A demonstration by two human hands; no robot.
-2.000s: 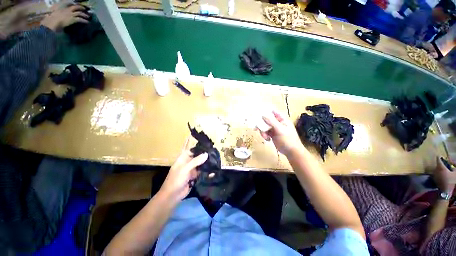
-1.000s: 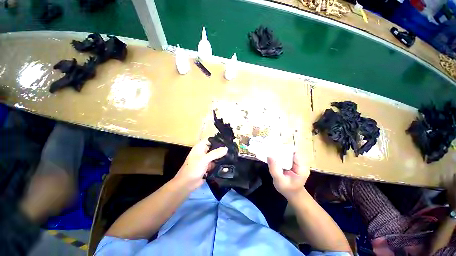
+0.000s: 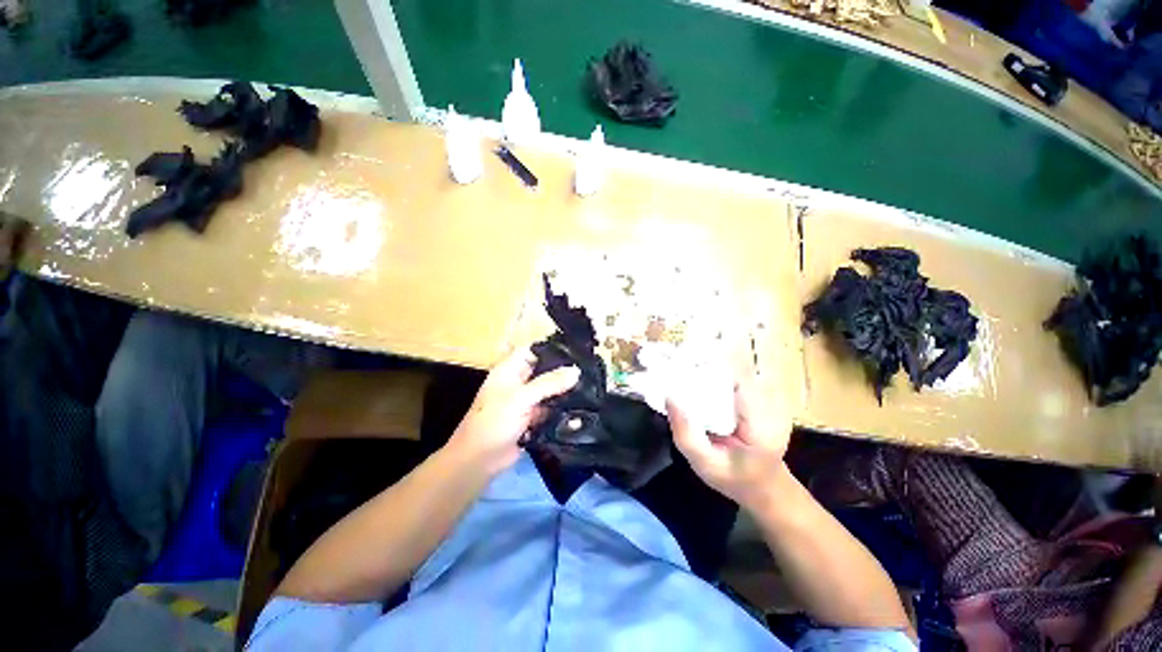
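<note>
My left hand holds a black jagged part upright at the bench's front edge. Below its ragged spikes is a darker lump with a small shiny spot. My right hand is shut on a white squeeze bottle, which blends into the glare. The bottle's greenish tip points left, close to the black part; whether it touches cannot be told. A pale work sheet with dark crumbs lies behind the hands.
Three white bottles and a short dark stick stand or lie at the bench's back edge. Black ragged clumps lie left and right. Another rides the green belt. An open cardboard box is by my lap. A person sits at right.
My right hand has brought the bottle down from over the bench to beside the black part, its tip now nearer. The clump on the belt has shifted left over the last second.
</note>
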